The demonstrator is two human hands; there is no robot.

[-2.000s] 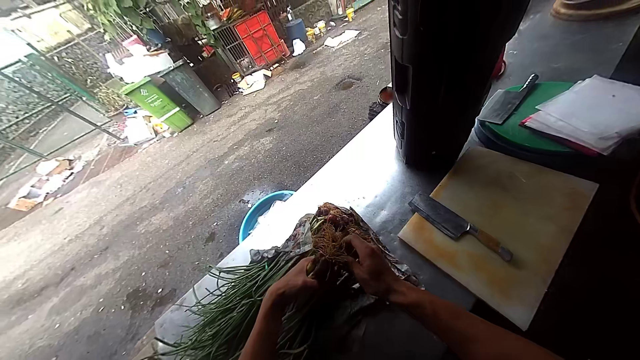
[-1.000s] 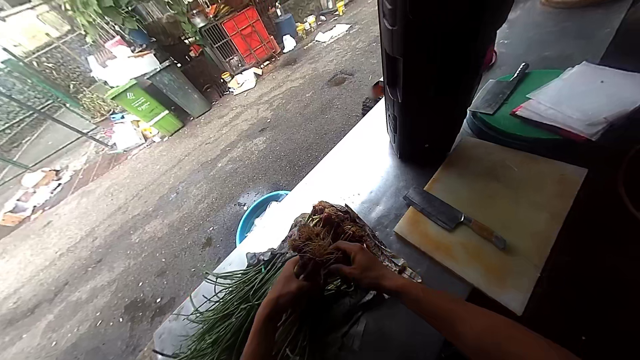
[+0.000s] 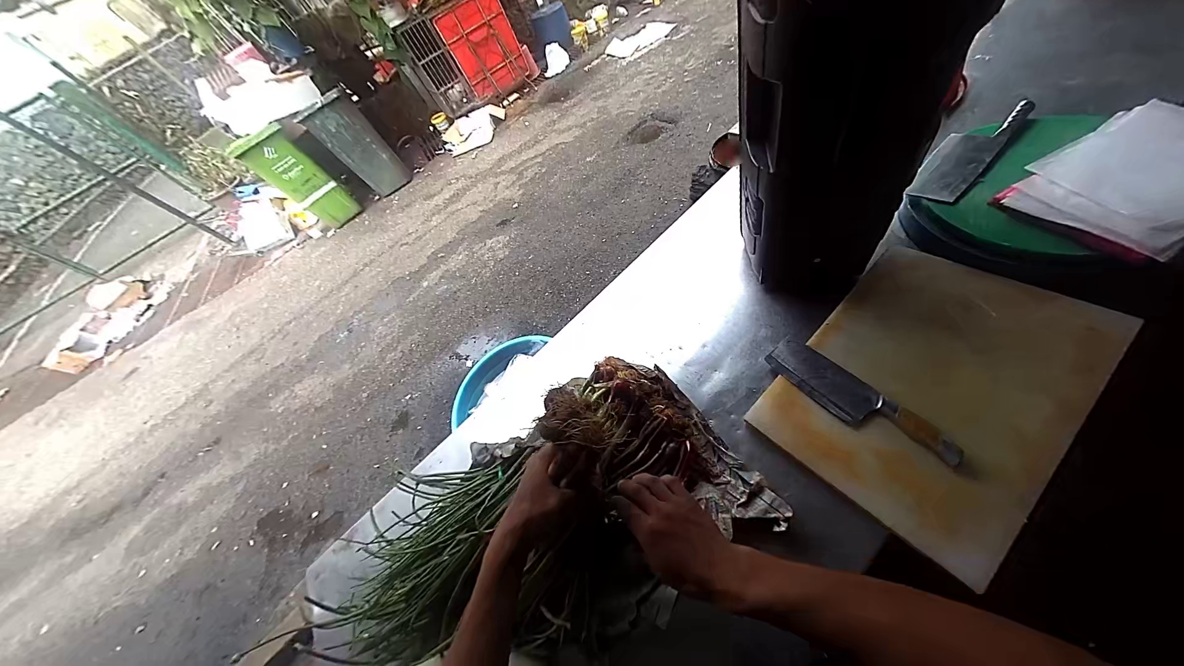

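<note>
A large bundle of spring onions lies on crumpled newspaper (image 3: 758, 499) on the metal table, its green leaves (image 3: 435, 555) spreading to the lower left. The rooty bulb ends (image 3: 629, 416) point away from me. My left hand (image 3: 550, 490) grips some of the stalks just below the roots. Close beside it, my right hand (image 3: 671, 527) touches the stalks at the bundle's right side with bent fingers; whether it holds any is hidden. A cleaver with a wooden handle (image 3: 916, 430) rests on a pale cutting board (image 3: 980, 370) to the right.
A tall black container (image 3: 823, 139) stands on the table behind the board. Another cleaver (image 3: 971, 157) and plastic sheets (image 3: 1119, 176) lie on a round green board (image 3: 1036, 203). Beyond the table's far edge is a blue basin (image 3: 481, 375). Wheeled bins (image 3: 301, 176) stand across the road.
The hands were close together at the root ends; now my right hand is drawn back a little toward me, apart from the left, and more of the roots show.
</note>
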